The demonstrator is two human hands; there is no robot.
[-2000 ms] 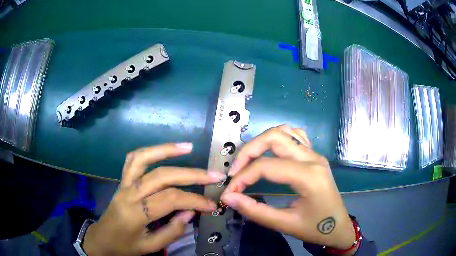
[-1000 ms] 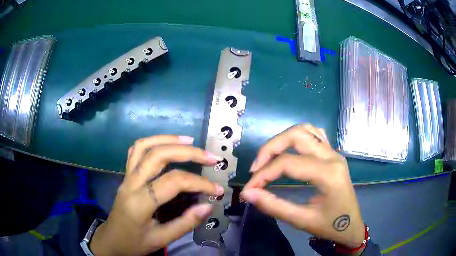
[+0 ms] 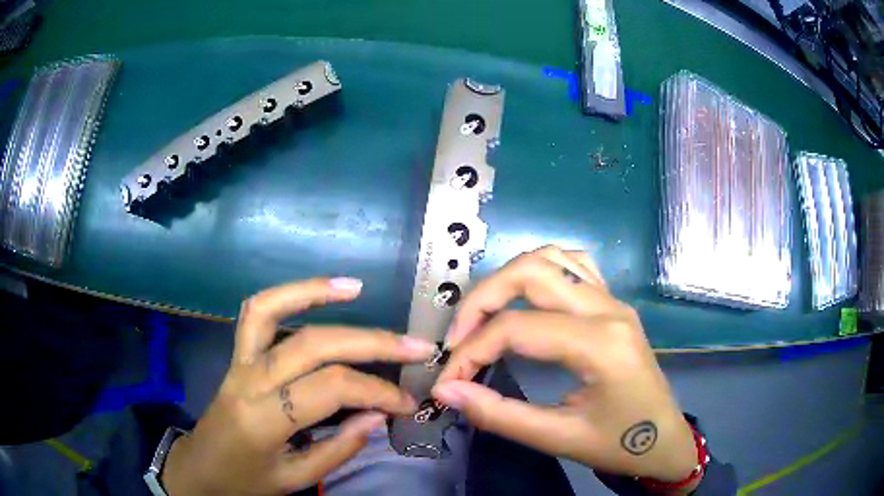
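A long grey-beige metal block (image 3: 441, 218) with a row of dark round holes holding small bright inserts points away from me, its near end overhanging the bench edge. My left hand (image 3: 300, 387) rests fingertips on the block's left side near the lower holes. My right hand (image 3: 572, 368) has thumb and index finger pinched at the block near the last two holes, with an orange-brown speck, a small copper part (image 3: 444, 397), at the fingertips. A little scatter of copper parts (image 3: 601, 162) lies right of centre.
A second block (image 3: 233, 126) lies slanted at left. Clear ribbed trays stand at far left (image 3: 56, 160), a large stack at right (image 3: 727, 194), another beside it (image 3: 827, 231). A labelled grey bar (image 3: 601, 58) lies by blue tape (image 3: 560, 79). The green bench's near edge curves across.
The block has slid away from me, showing its near end. My right hand moved away to the right, then returned to the block at a lower hole; my left fingers shifted along the block too.
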